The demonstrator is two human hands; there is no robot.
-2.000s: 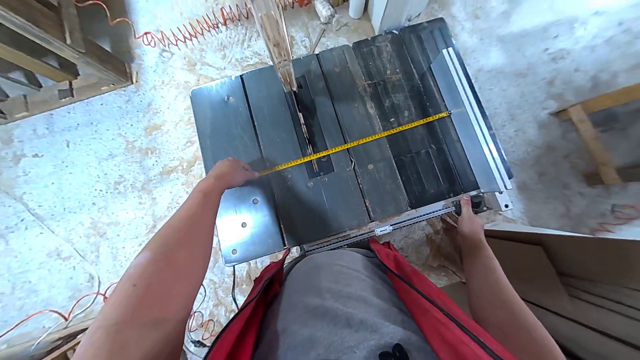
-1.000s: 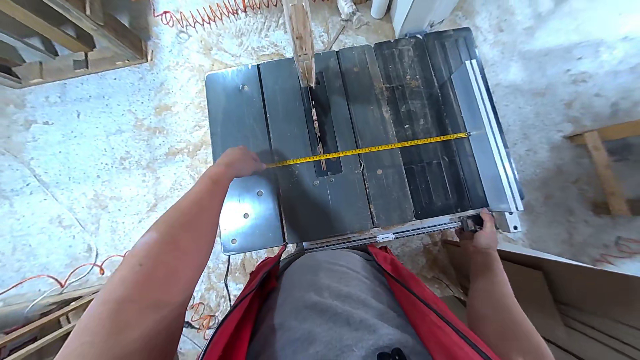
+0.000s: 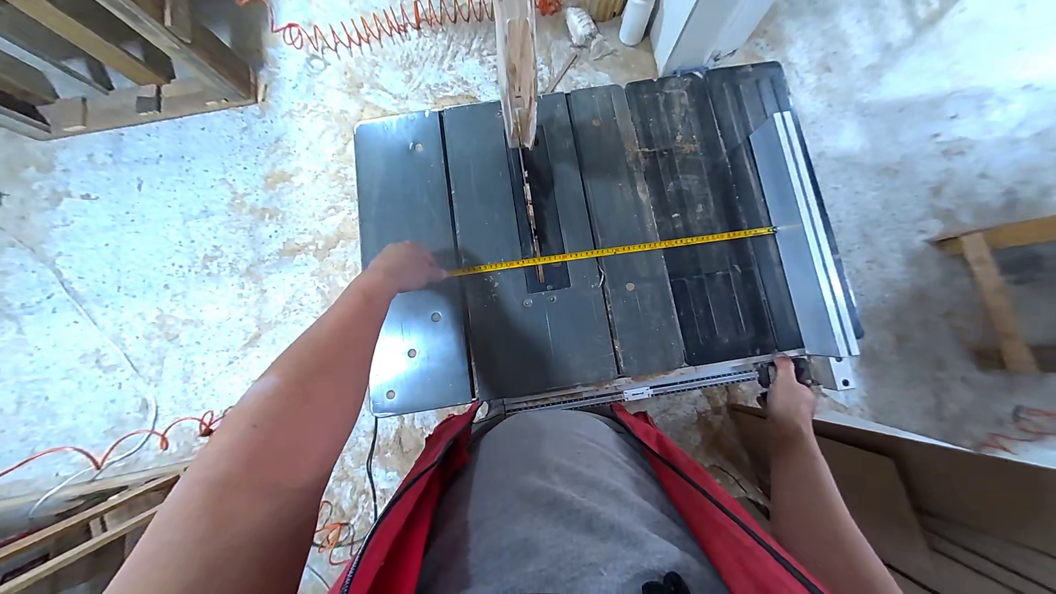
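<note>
A table saw [image 3: 528, 346] stands before me, its blade slot [image 3: 532, 214] running away from me under a clear guard [image 3: 519, 74]. My left hand [image 3: 406, 267] is shut on the near end of a yellow tape measure [image 3: 610, 252], low over the left part of the top. The blade lies across the slot and reaches the silver rip fence [image 3: 804, 239] at the right. My right hand [image 3: 790, 392] grips the black knob [image 3: 802, 371] at the fence's front end, on the front rail [image 3: 701, 383]. The tape's case is hidden by my left hand, if it is there.
Wooden frames [image 3: 206, 66] stand at the upper left and lower left. A coiled orange air hose [image 3: 388, 29] lies beyond the saw. Brown sheets or panels [image 3: 866, 470] lean at the lower right, and a wooden trestle [image 3: 990, 280] stands at the right.
The view has shifted somewhat. Both hands keep their places, the left at the tape and the right at the fence's front end.
</note>
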